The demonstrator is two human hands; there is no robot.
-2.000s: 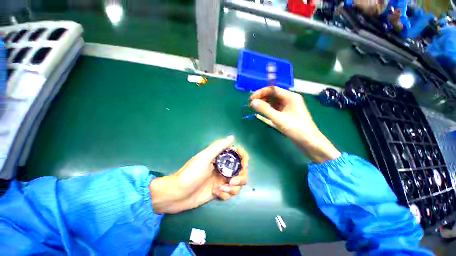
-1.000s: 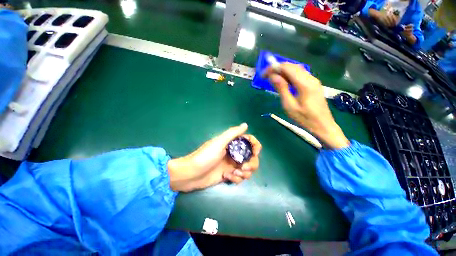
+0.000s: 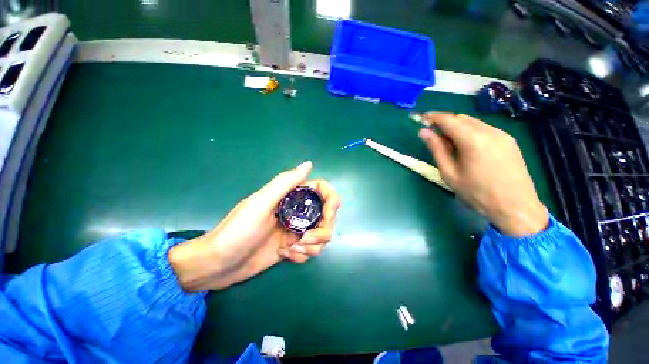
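Observation:
A round black watch housing [image 3: 301, 210] with small silvery and white parts inside faces up in my left hand [image 3: 267, 231], held by the palm and curled fingers. My right hand [image 3: 484, 167] is to the right, in front of the blue bin [image 3: 383, 67]. Its thumb and index finger pinch a tiny pale part [image 3: 420, 118], too small to identify. An off-white tapered stick [image 3: 402, 158] with a thin blue tip lies on the green mat, its thick end partly hidden by my right hand.
Black gridded tray [image 3: 594, 170] with round units stands at right, shiny black units [image 3: 497, 97] beside it. White blister trays [image 3: 32, 106] are stacked at left. Metal post [image 3: 270, 35] and rail at back, with a yellow-white bit [image 3: 270, 84] near it. White strips [image 3: 405, 317] and a white square [image 3: 272, 346] lie near the front.
My right hand has come back from over the blue bin with a tiny part between its fingertips. Earlier it released the off-white stick onto the mat. My left hand still holds the housing.

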